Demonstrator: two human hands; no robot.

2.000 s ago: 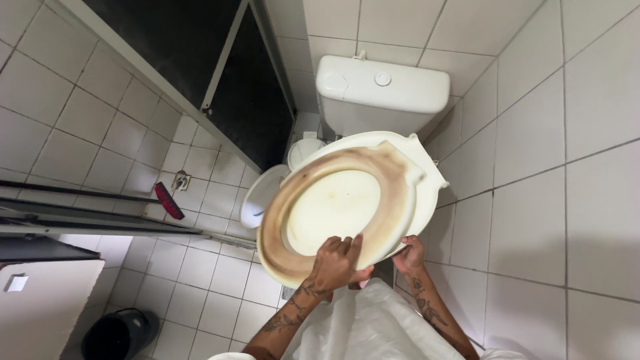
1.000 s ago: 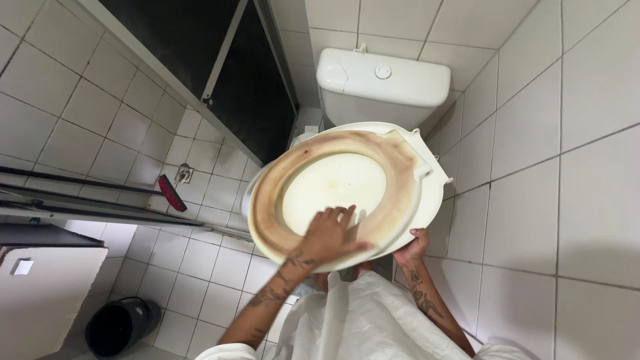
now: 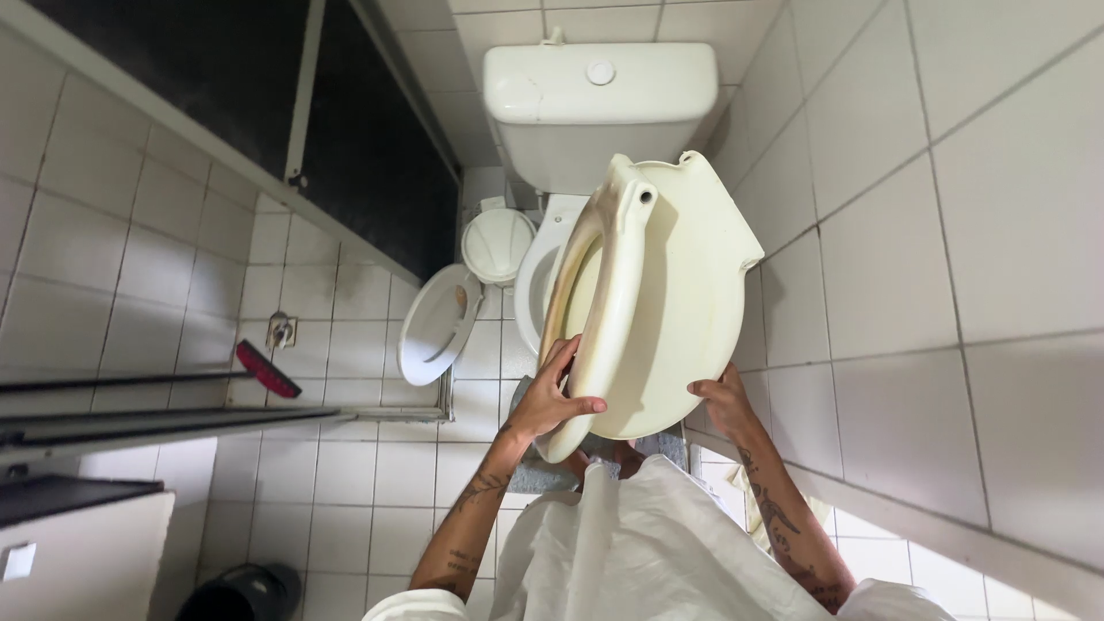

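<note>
My left hand (image 3: 556, 397) grips the near end of a cream toilet seat ring (image 3: 617, 293) with brown stains, its thumb on the outer edge. The ring is tilted up on its side, and a hinge hole shows at its far end. My right hand (image 3: 724, 398) holds the lower right edge of the matching toilet lid (image 3: 690, 302), thumb on top. Lid and ring are spread apart like a wedge, held above the toilet bowl (image 3: 539, 285), which they partly cover. Behind them is the white cistern (image 3: 601, 86) with a round button.
Left of the bowl stand a small white lidded bin (image 3: 498, 246) and another white oval seat or lid (image 3: 440, 326). A red squeegee (image 3: 267, 369) lies farther left, near a dark shower partition (image 3: 379, 129). A black bucket (image 3: 241, 593) stands lower left. Tiled wall rises close on the right.
The seat ring, lying over the lid before, is now swung up and away from it. My left hand has moved from the ring's opening to gripping its rim. The bowl has come partly into view.
</note>
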